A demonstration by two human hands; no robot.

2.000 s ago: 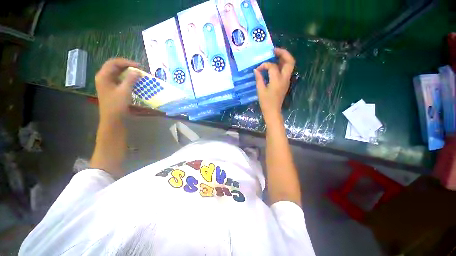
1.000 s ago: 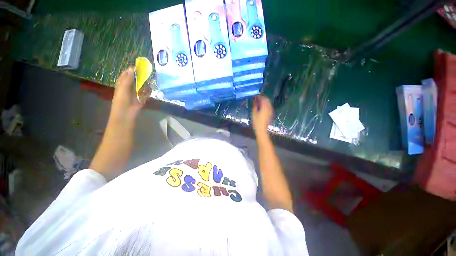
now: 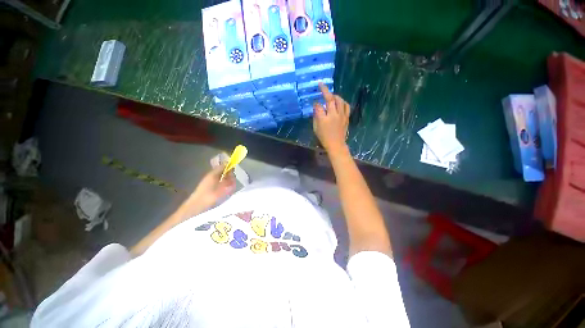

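Light blue and white retail boxes [image 3: 269, 57] stand stacked in three side-by-side columns at the bench's near edge, device pictures facing up. My left hand [image 3: 217, 184] is low in front of my body, off the bench, and holds the sticker sheet [image 3: 235, 160], which is seen nearly edge-on as a curled yellow strip; its dots are not visible. My right hand [image 3: 332, 120] is at the near right side of the stack, index finger extended against the box ends. It holds nothing that I can see.
A small white carton [image 3: 108, 63] lies at the left of the green bench [image 3: 391, 83]. White leaflets [image 3: 441, 143] lie to the right. Two retail boxes [image 3: 527, 136] lean by a salmon-red tray [image 3: 571, 147] at far right. A red stool [image 3: 442, 253] stands below the bench.
My left hand has moved from beside the stack down towards my body with the sticker sheet. My right hand left the top box, dropped, then rose to the stack's near side.
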